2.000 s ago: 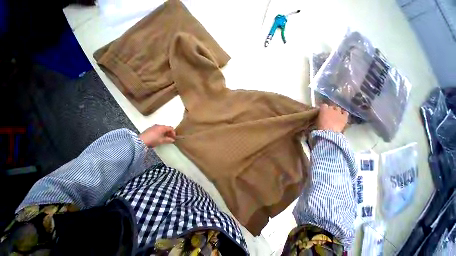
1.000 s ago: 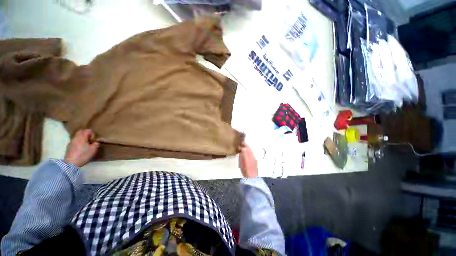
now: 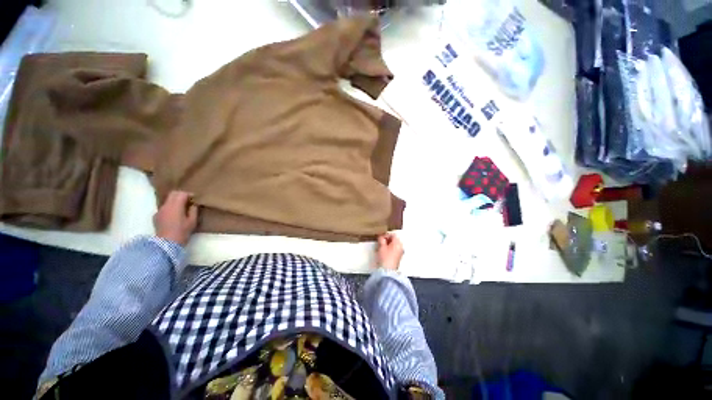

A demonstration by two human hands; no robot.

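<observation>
A brown hooded top (image 3: 265, 141) lies flat on the table, its hood end to the left and its ribbed hem to the right. One sleeve points up and away, ending in a cuff. My left hand (image 3: 176, 218) grips the near edge by the shoulder. My right hand (image 3: 389, 251) has its fingers at the near edge by the hem end; the fingertips are partly hidden. Folded brown trousers (image 3: 23, 141) lie at the left, partly under the hood.
A printed garment bag (image 3: 453, 101) and a clear printed bag (image 3: 507, 47) lie beyond the hem. Bagged dark garments (image 3: 617, 94) are stacked far right. A red-black pouch (image 3: 484, 178), phone (image 3: 512, 205), pen (image 3: 510, 256) and red tape dispenser (image 3: 587, 191) lie at the right.
Since two seconds ago, the raised near side of the top has come down flat, and my right hand has moved from the far side to the near hem end. The view has turned.
</observation>
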